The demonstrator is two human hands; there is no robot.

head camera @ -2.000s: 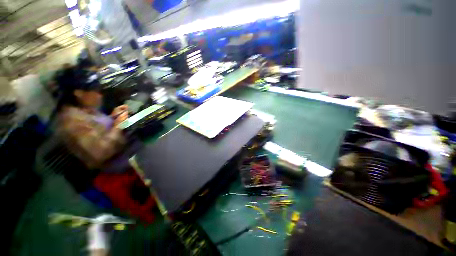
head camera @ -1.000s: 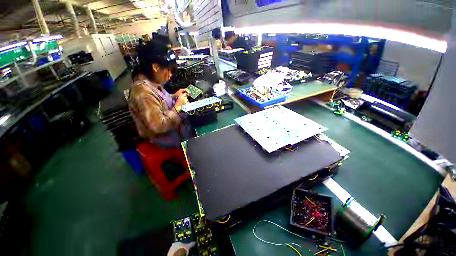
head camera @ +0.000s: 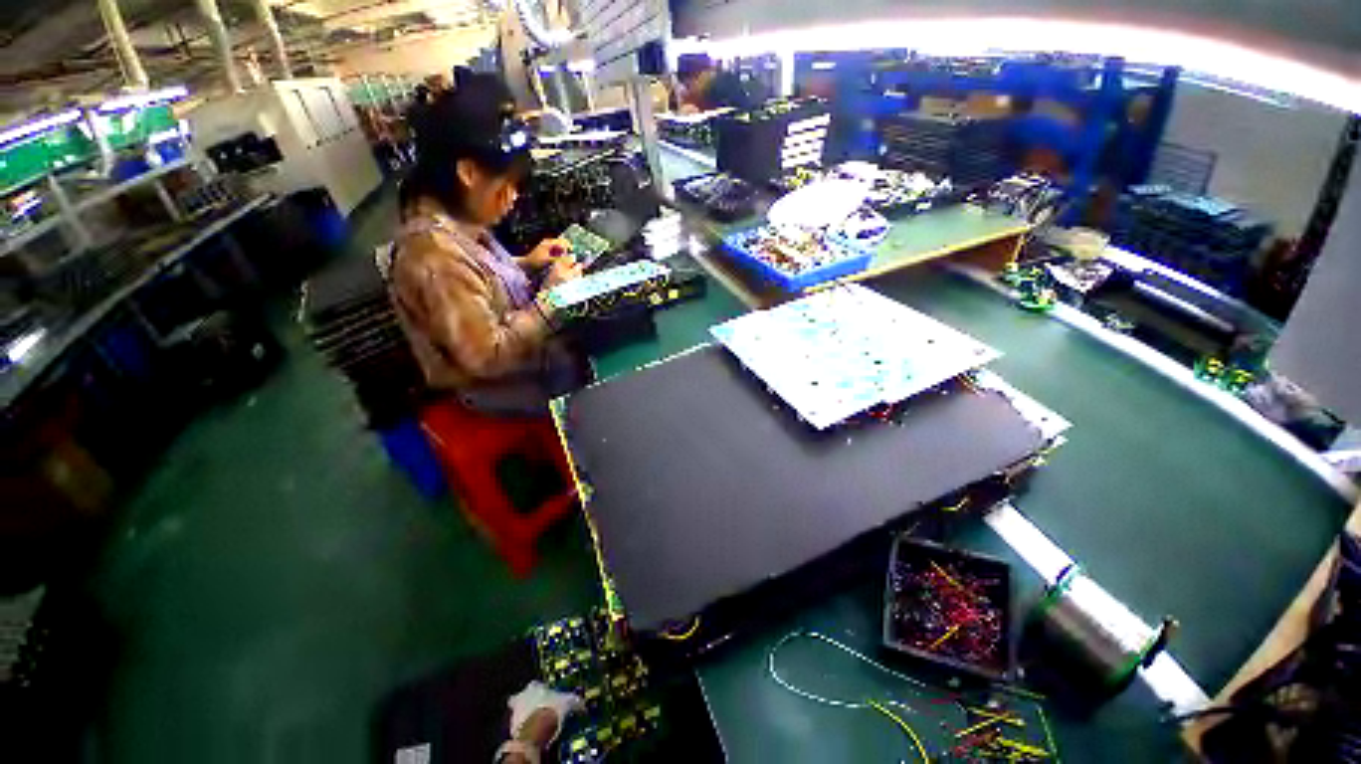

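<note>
My left hand [head camera: 539, 716], in a white glove with bare skin showing behind it, is small at the bottom edge. It grips the left edge of a green PCB panel [head camera: 600, 675] with yellow blocks facing up; the finger grip is blurred. My right hand is not in view. A black separator sheet [head camera: 687, 485] covers a stack of panels beside it. Pale boards [head camera: 851, 355] lie on the sheet's far right corner.
A black wire box [head camera: 951, 609] holds red and dark wires, with a solder reel [head camera: 1102, 634] to its right. Loose wires [head camera: 993, 734] lie in front. A blue bin [head camera: 799, 266] stands behind. A seated coworker [head camera: 470, 284] is at left on a red stool [head camera: 500, 485].
The view has swung left since the first frame and steadied. The gloved hand and the panel it holds have come beside the stack's near left corner. The coworker still handles a small board.
</note>
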